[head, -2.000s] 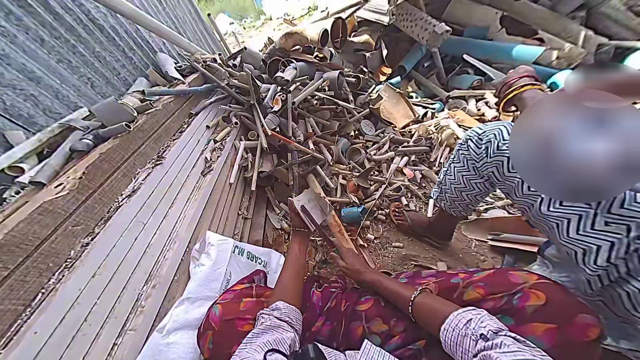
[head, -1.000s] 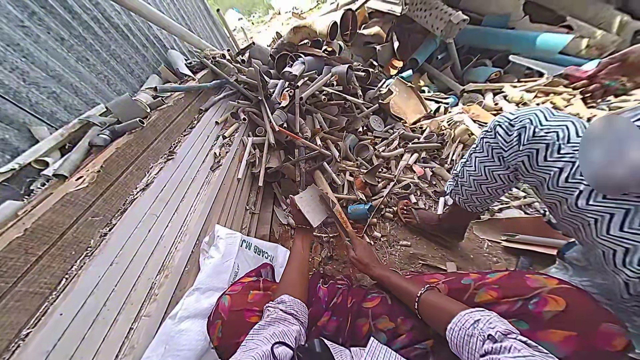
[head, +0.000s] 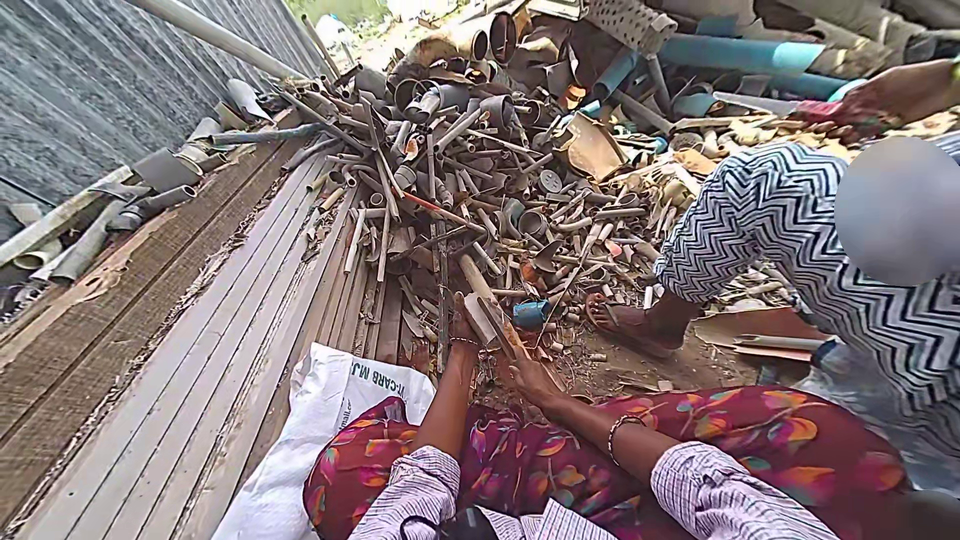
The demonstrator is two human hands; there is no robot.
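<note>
My left hand grips a short, pale grey piece of plastic pipe, in front of my lap. Close beside it, my right hand is closed around the near end of a long, narrow brown tool or stick, whose exact kind I cannot tell. The grey piece lies against this long thing. A pale round pole or pipe extends away just beyond both. My right fingers are partly hidden. A blue pipe piece rests on the ground to the right of my hands.
A large heap of pipe offcuts rises ahead. Long grey planks or panels run along the left, beside a corrugated metal wall. A white sack lies by my left knee. Another person's foot stands to the right, near a brown sheet.
The other person's hand at the right has moved out over the heap. Both my hands stay close together around the grey piece and the long thing.
</note>
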